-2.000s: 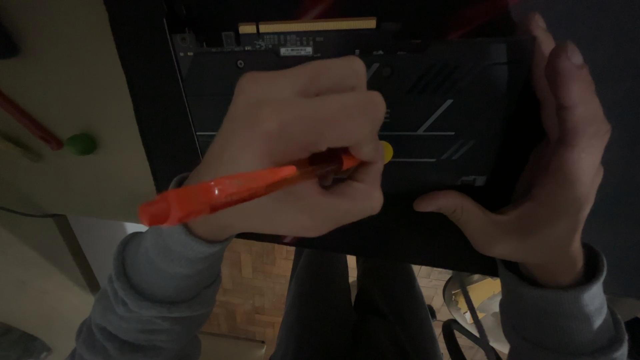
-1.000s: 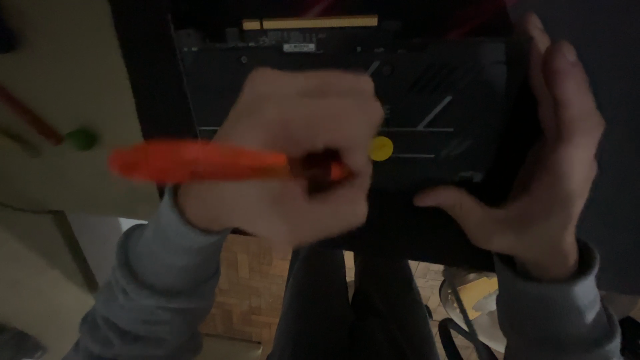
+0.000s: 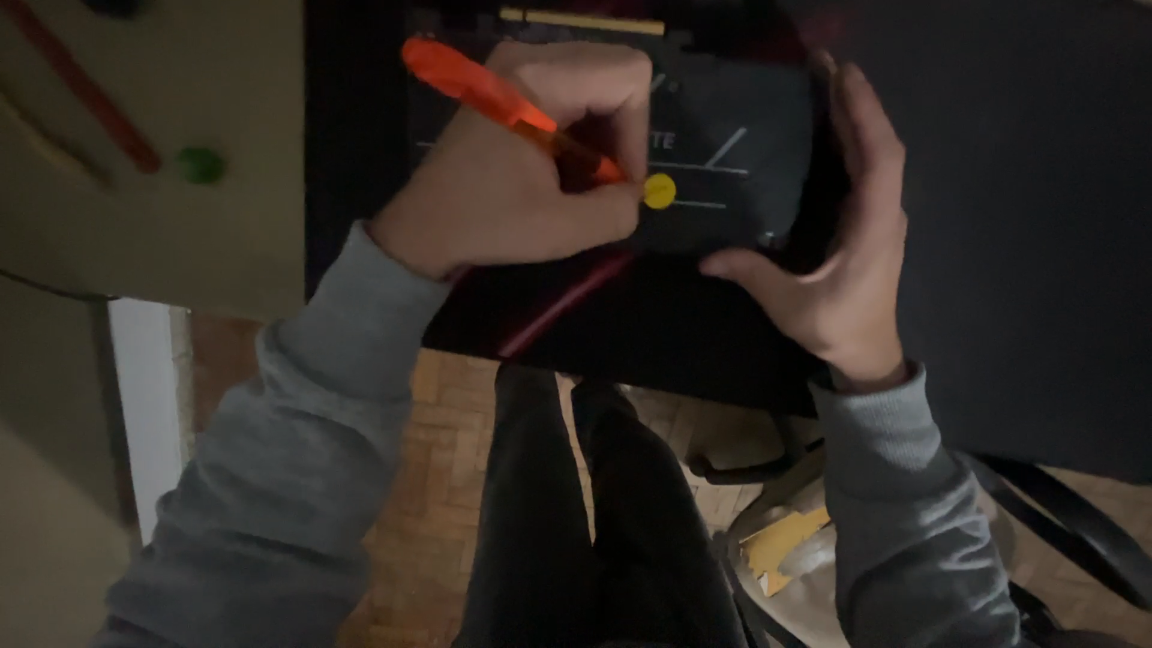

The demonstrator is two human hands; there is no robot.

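Note:
My left hand [image 3: 531,162] grips a screwdriver with an orange-red handle [image 3: 477,81]; its handle end points up and to the left. The tip is hidden by my fingers, beside a round yellow sticker [image 3: 660,191]. Beneath lies a graphics card with a dark backplate [image 3: 765,99] marked with pale lines and lettering, its gold edge connector [image 3: 585,20] along the far side. My right hand [image 3: 832,234] rests at the card's right end, thumb and fingers apart, holding nothing; whether it touches the card is hard to tell.
A dark mat [image 3: 1026,234] lies under the card. On the pale table at the left are a red tool [image 3: 90,90], blurred, and a small green object [image 3: 201,165]. Below the table edge are my legs, a parquet floor [image 3: 432,504] and a chair with black straps [image 3: 1071,531].
The screwdriver's handle end has swung upward from lower left to upper left, my left hand turning with it. My right hand stays in about the same place.

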